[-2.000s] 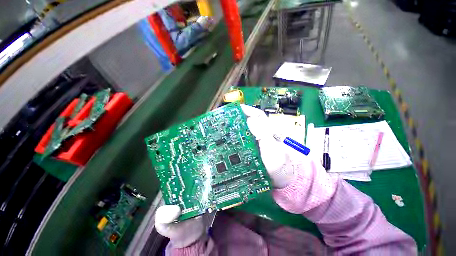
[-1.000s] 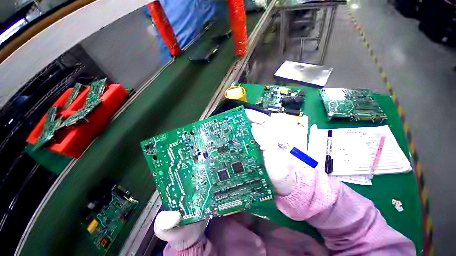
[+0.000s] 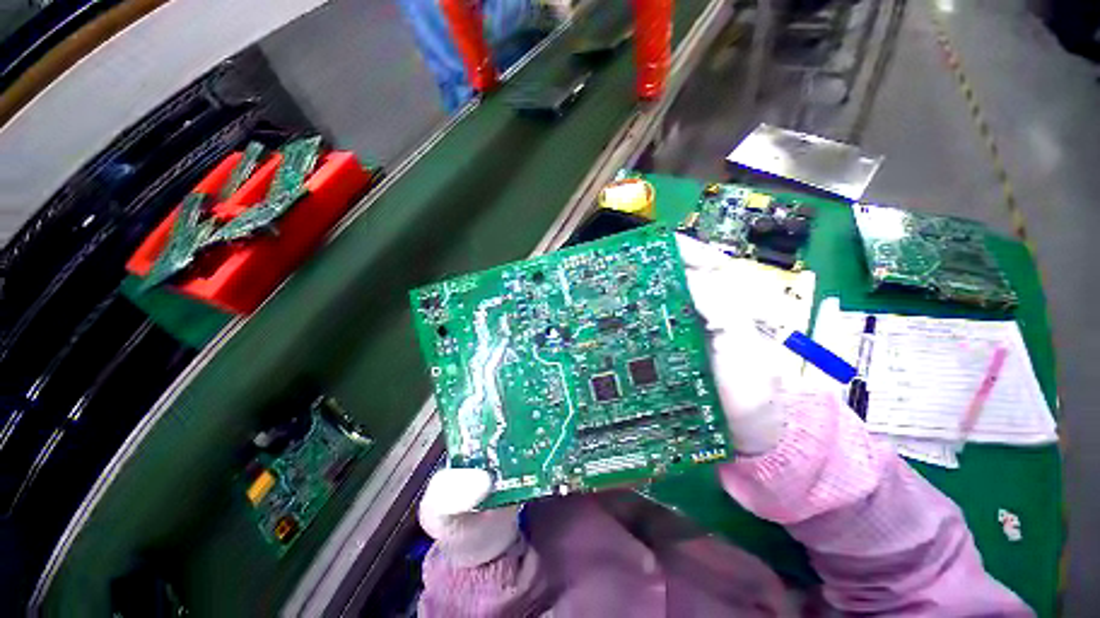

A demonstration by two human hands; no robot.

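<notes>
A green circuit board is held up with its flat side with pale traces and two small dark square chips facing me. My left hand, in a white glove, grips its lower left corner. My right hand, also in a white glove, holds its right edge. A marker pen with a blue cap sticks out to the right from my right hand. The fingers behind the board are hidden.
A conveyor belt at left carries another board. A red bin holding boards stands beyond. On the green table are a component board, stacked boards, record sheets and pens. A person's blue clothing shows at top.
The view has shifted, so the board, hands and table appear further right. Both hands keep their hold on the board. The person in blue beyond the conveyor shows less.
</notes>
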